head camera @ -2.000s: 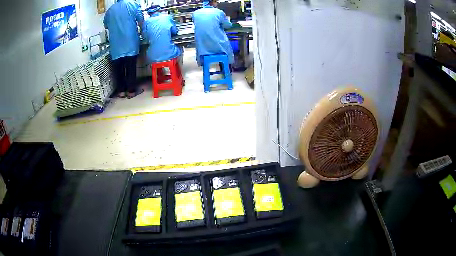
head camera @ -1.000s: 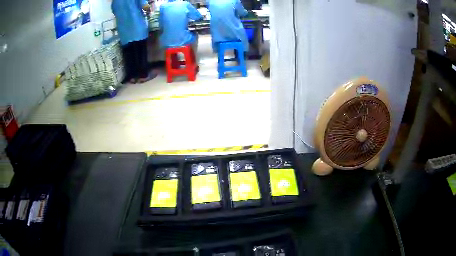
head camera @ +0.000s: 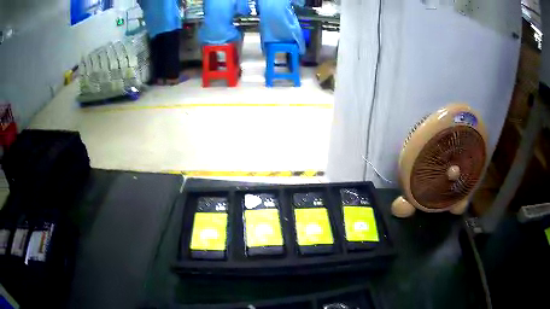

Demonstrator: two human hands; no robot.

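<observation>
A black four-slot tray (head camera: 283, 266) lies on the dark green bench in front of me. Each slot holds an open-back phone with a black upper end and a bright yellow-green rectangle; the leftmost phone (head camera: 209, 230) and the rightmost phone (head camera: 360, 224) lie flat like the others. Part of another black tray (head camera: 271, 305) shows at the bottom edge, cut off, with a dark part in its right slot. Neither of my hands is in view.
A beige-and-brown fan (head camera: 449, 166) stands at the bench's right rear by a white pillar (head camera: 422, 78). Black stacked trays (head camera: 47, 160) stand at left rear, with silver-marked phones (head camera: 38, 244) in front. A pale strip (head camera: 479, 265) runs along the right. Blue-coated people and stools are beyond.
The view has shifted, so the filled tray appears farther right. The second tray came into view at the bottom edge and now shows less than a second ago. The phones stay in their slots.
</observation>
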